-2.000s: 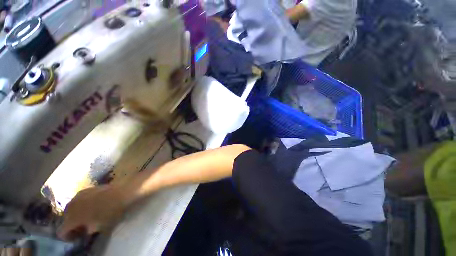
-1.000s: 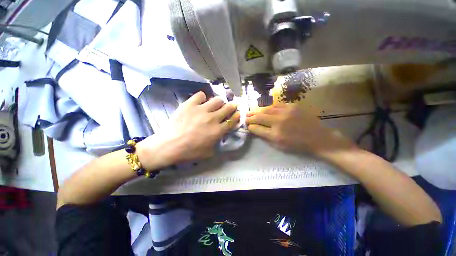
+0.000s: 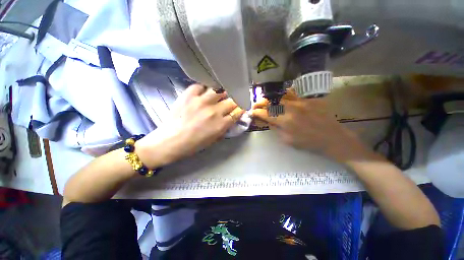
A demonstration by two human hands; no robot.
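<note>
My left hand [image 3: 206,114], with a bead bracelet and a ring, presses white and dark cloth at the needle of the sewing machine [image 3: 213,40]. My right hand [image 3: 300,119] is on the other side of the needle, its fingertips at the same small white cloth edge [image 3: 241,124], partly behind a small ridged knob. The fingertips of both hands nearly meet under the machine head. The presser foot and needle are mostly hidden. Pale garment panels with dark strips [image 3: 91,96] lie bunched left of the needle.
Black-handled scissors [image 3: 402,139] lie right of the machine bed. A rounded white piece [image 3: 448,155] lies at the right edge. A printed ruler [image 3: 254,182] runs along the table's front. Striped cloth [image 3: 170,226] hangs at the lap, and a blue basket [image 3: 348,223] stands below.
The view has swung from the machine's right side to the needle, then closer in. Both hands are now at the needle; the small white cloth piece has drawn in closer under the fingers.
</note>
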